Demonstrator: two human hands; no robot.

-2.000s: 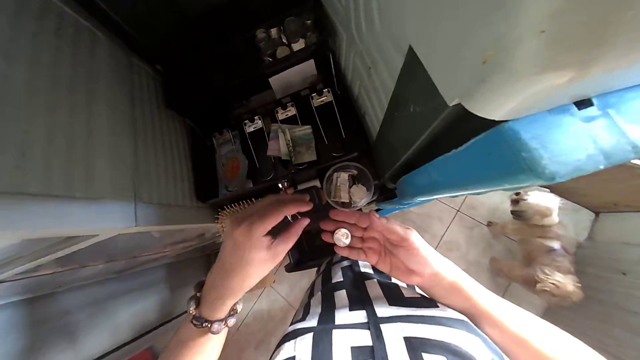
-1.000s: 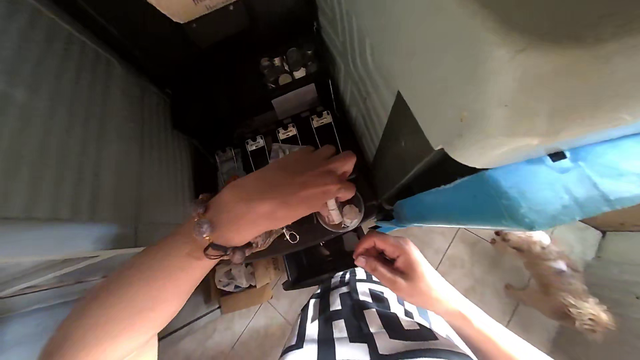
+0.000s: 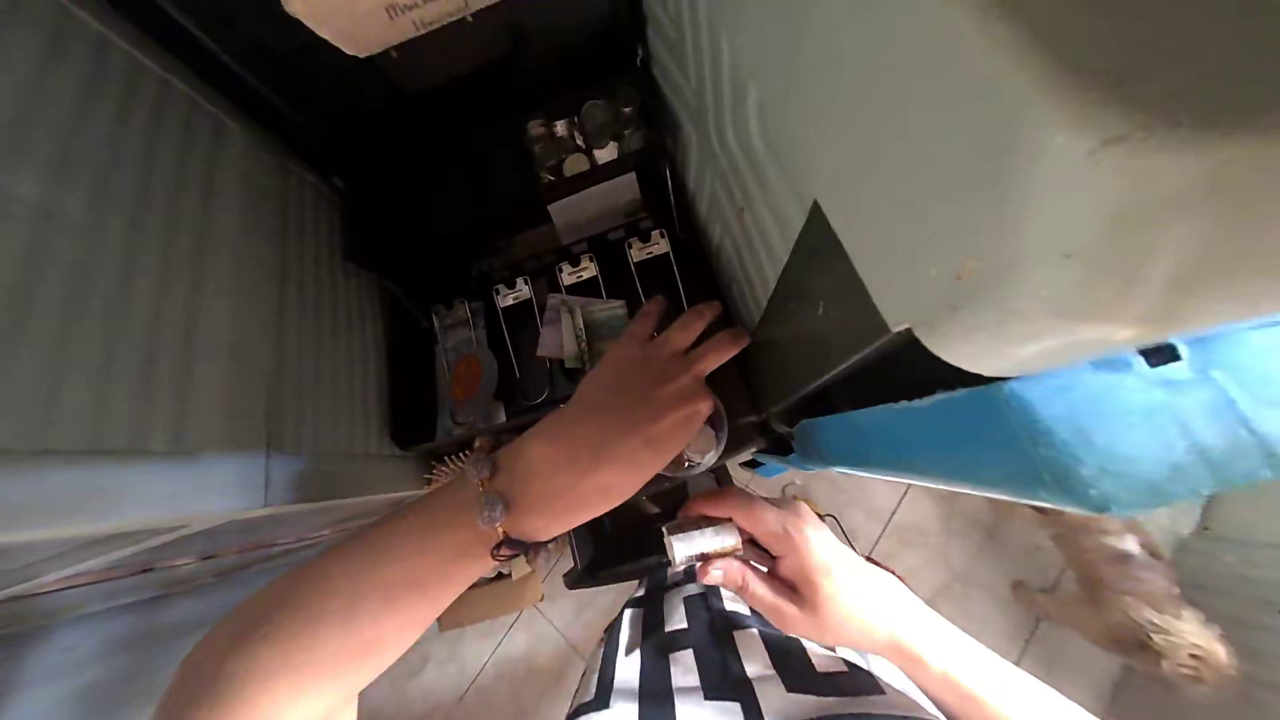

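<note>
My left hand, with a beaded bracelet at the wrist, reaches palm down over the front right of a black cash drawer. Its fingers are spread and nothing shows between them; the palm side is hidden. Partly under it sits a clear round container with things inside. Folded banknotes lie among the metal bill clips. Lower right, between thumb and fingers, my right hand grips a small pale cylindrical roll, apparently wrapped coins.
Coins and small rolls fill a rear compartment, with a pale card before it. A cardboard box stands on the tiled floor below. Blue plastic juts out at right. A light-brown dog is on the floor at right.
Two seconds ago my right hand lay palm up with a small round pale thing on it; now it grips the roll. My left hand has moved up over the drawer's front right.
</note>
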